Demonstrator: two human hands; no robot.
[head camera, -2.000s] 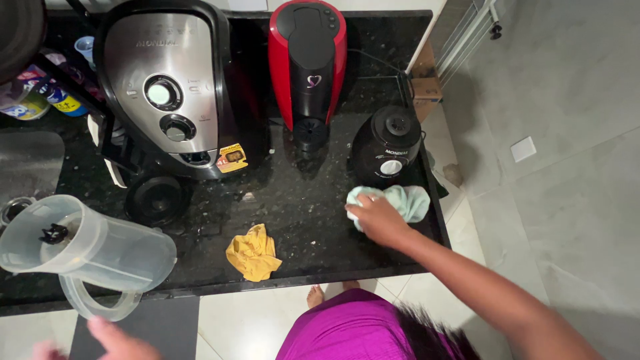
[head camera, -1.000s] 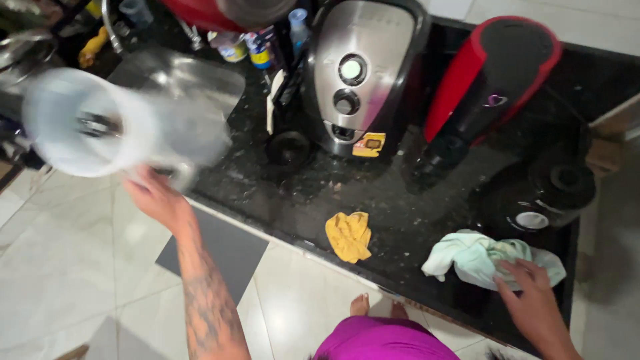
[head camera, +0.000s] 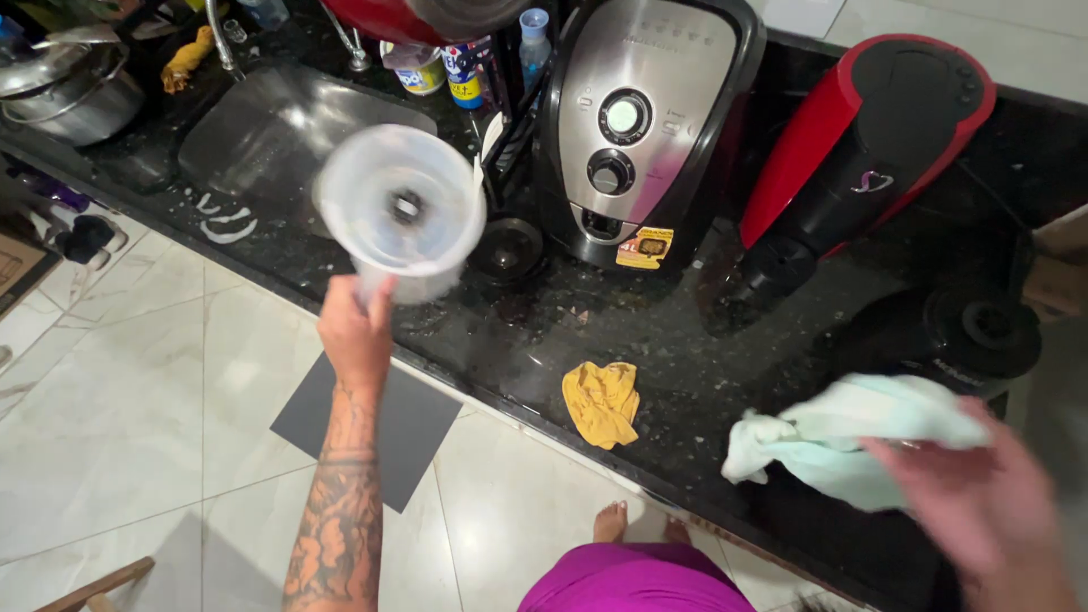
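My left hand (head camera: 357, 327) grips the handle of a clear plastic blender jar (head camera: 404, 204), its open top facing the camera and a dark blade hub at the bottom. The jar is above the counter's edge near the sink. On the right, my blurred right hand (head camera: 977, 484) has hold of a pale green cloth (head camera: 858, 433), which is lifted at one side in front of the black blender base (head camera: 977, 331). A crumpled yellow cloth (head camera: 602, 404) lies on the black stone counter (head camera: 510, 361) between the hands.
Behind stand a steel-and-black air fryer (head camera: 633, 127) and a red and black capsule coffee machine (head camera: 867, 153). A round black lid (head camera: 507, 249) lies left of the fryer. Further left are a steel sink (head camera: 255, 127), cleaning containers (head camera: 463, 76) and a steel pot (head camera: 76, 93).
My left hand, beside the jar two seconds ago, now holds it by the handle, and the jar has moved toward the sink. The green cloth is lifted and spread. The view has swung left.
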